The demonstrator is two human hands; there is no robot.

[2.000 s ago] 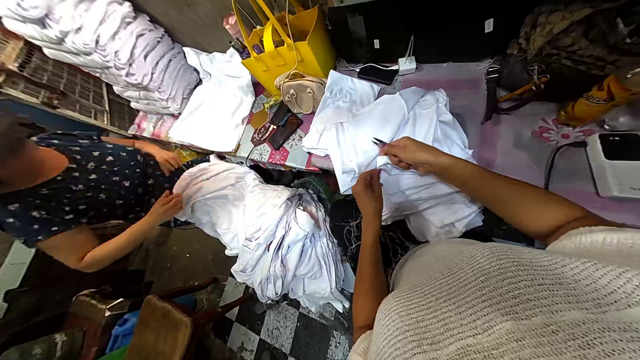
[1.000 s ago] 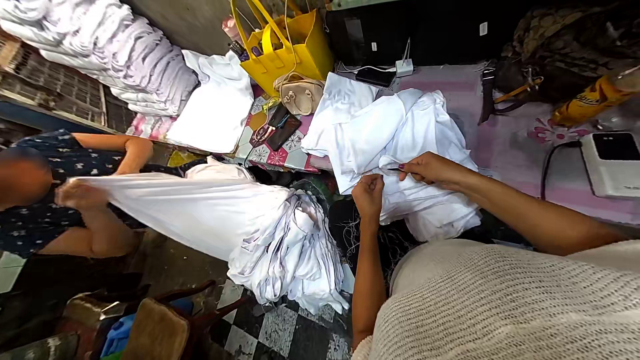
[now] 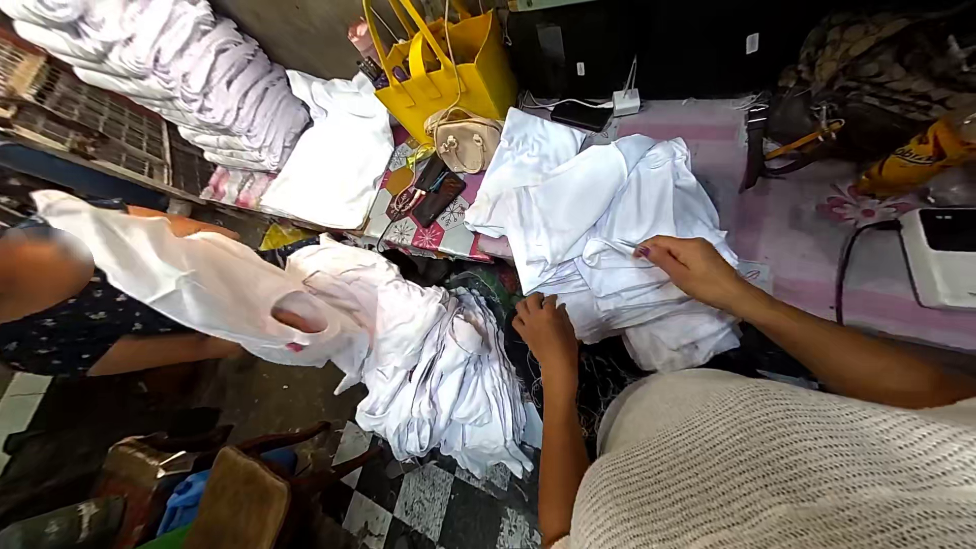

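A loose pile of white garments lies on the table in front of me. My right hand pinches a fold of the white cloth on the pile's near right part; whether a tool is also in its fingers cannot be told. My left hand rests at the pile's near left edge, its fingers slightly spread, with no cloth seen in them. To the left, a heap of white garments hangs down beside the table. Another person holds up a white garment that stretches from that heap.
Behind the pile stand a yellow tote bag, a small beige bag, a phone and a white charger. A white device with a black cable is at the right. Folded white garments are stacked far left. Wooden chairs stand below.
My hands, close together at the cloth a second ago, are now apart, the left one nearer the pile's edge. The other person's white garment has been raised and spread out.
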